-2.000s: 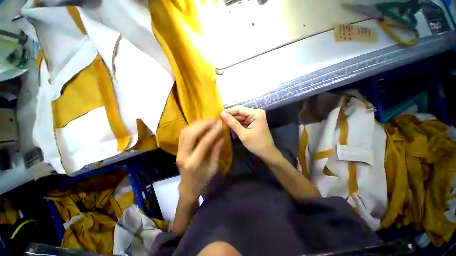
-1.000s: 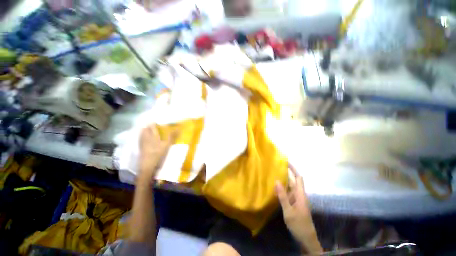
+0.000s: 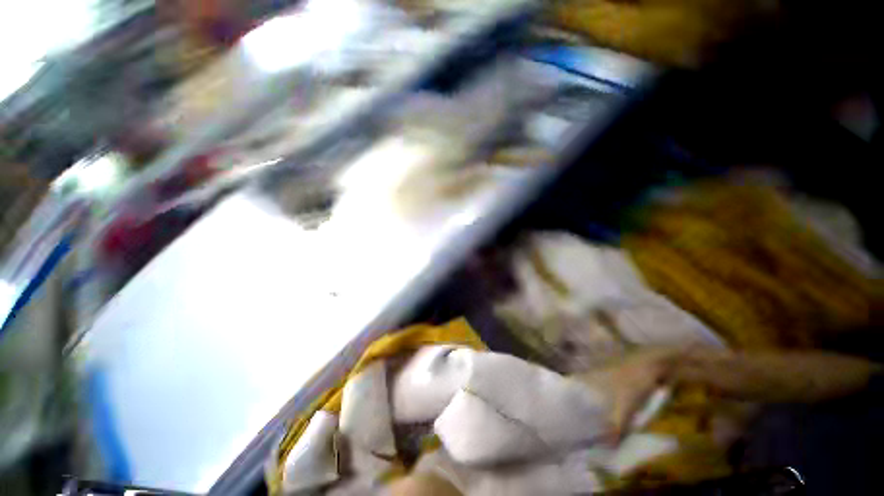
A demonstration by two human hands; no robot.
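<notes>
The white garment with yellow edging lies bunched at the bottom middle, below the table edge and close to me. A blurred forearm comes in from the right, and my right hand is at the garment's right side. Its fingers are smeared, so I cannot tell whether they grip the cloth. My left hand is not visible.
The white sewing table slants across the left, its dark front edge running up to the right. A white bundle and a mustard-yellow heap lie below it on the right. The background is blurred.
The view has swung right and tilted. The white and yellow garment has come off the table to the bottom middle. My left hand has left the picture; my right hand is now beside the garment.
</notes>
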